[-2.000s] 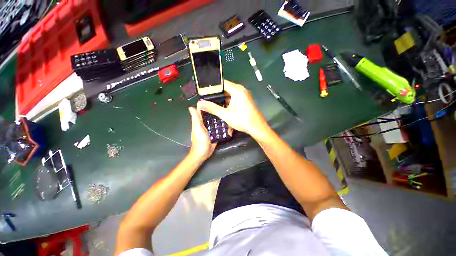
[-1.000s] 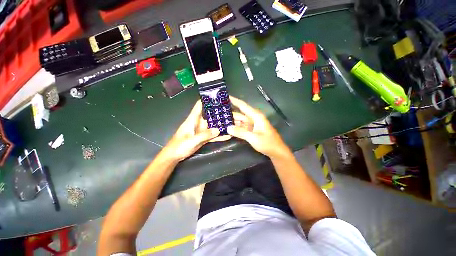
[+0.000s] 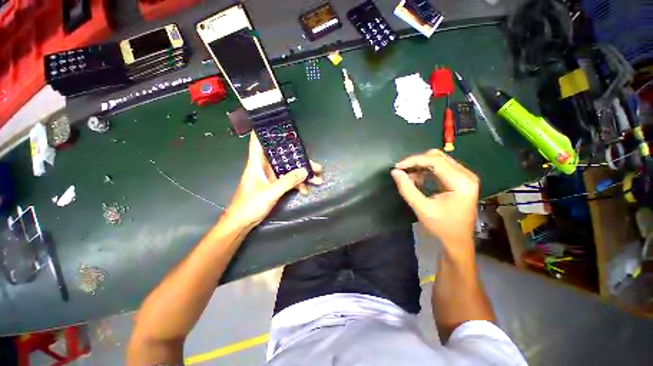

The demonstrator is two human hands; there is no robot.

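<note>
An open flip phone, with a black keypad half (image 3: 283, 145) and a pale gold-edged screen half (image 3: 241, 58), is held above the mat. My left hand (image 3: 268, 184) grips the lower end of the keypad half, thumb on its front edge. The screen half points up and to the left. My right hand (image 3: 440, 189) is apart from the phone, to its right, with thumb and index finger pinched on the thin dark tweezers, mostly hidden by the fingers.
A red block (image 3: 208, 91) and stacked phones (image 3: 152, 50) lie at back left. A white stick (image 3: 352, 93), white paper (image 3: 413, 98), red-handled screwdriver (image 3: 449, 129) and lime-green electric screwdriver (image 3: 538, 132) lie on the mat (image 3: 172, 214).
My right hand has let go of the phone and moved right, and the tweezers have left their spot on the mat. The phone has tilted to the left in my left hand.
</note>
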